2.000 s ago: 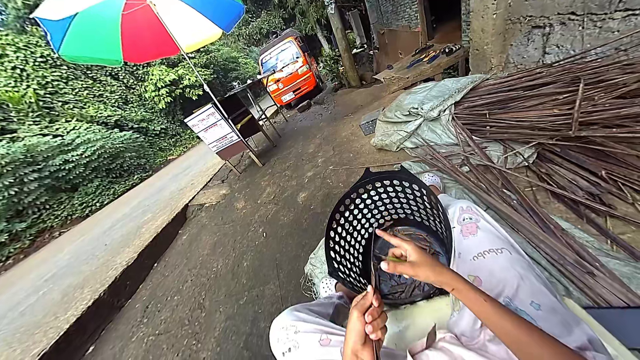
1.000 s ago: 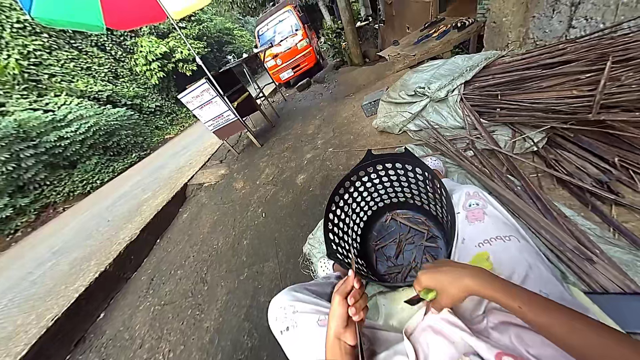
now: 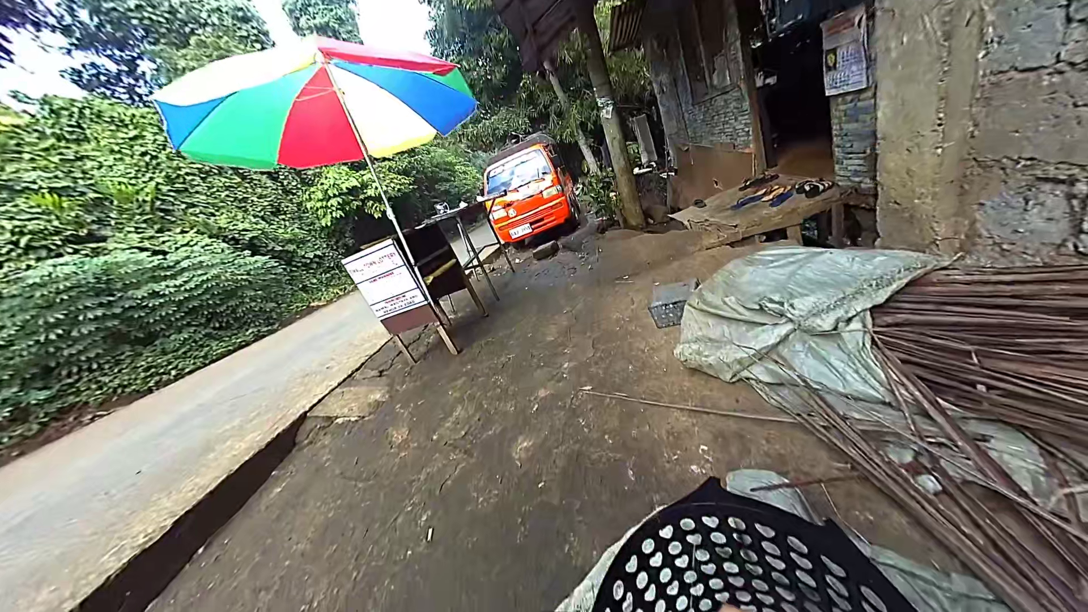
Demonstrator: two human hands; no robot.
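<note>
At the bottom edge of the head view is the upper part of a black plastic basket (image 3: pixel 731 552) with rows of round and heart-shaped holes. A small skin-coloured spot shows at the very bottom in front of it, too little to tell what it is. Otherwise my left hand and my right hand lie outside the picture, so what they hold is hidden. To the right of the basket, long thin brown dry stalks (image 3: pixel 977 340) lie in a large heap, partly on a pale green woven sack (image 3: pixel 790 314).
A grey crate (image 3: pixel 671 303) stands on the dirt ground beside the sack. Farther off are a wooden bench (image 3: pixel 756 212) with slippers on it, an orange van (image 3: pixel 531 200), a signboard (image 3: pixel 387 285) bearing writing and a striped umbrella (image 3: pixel 319 110). A concrete road edge runs along the left.
The view has tilted up strongly, and both hands have dropped out of it. Only the basket's upper part still shows; a second ago its inside with brown pieces was visible.
</note>
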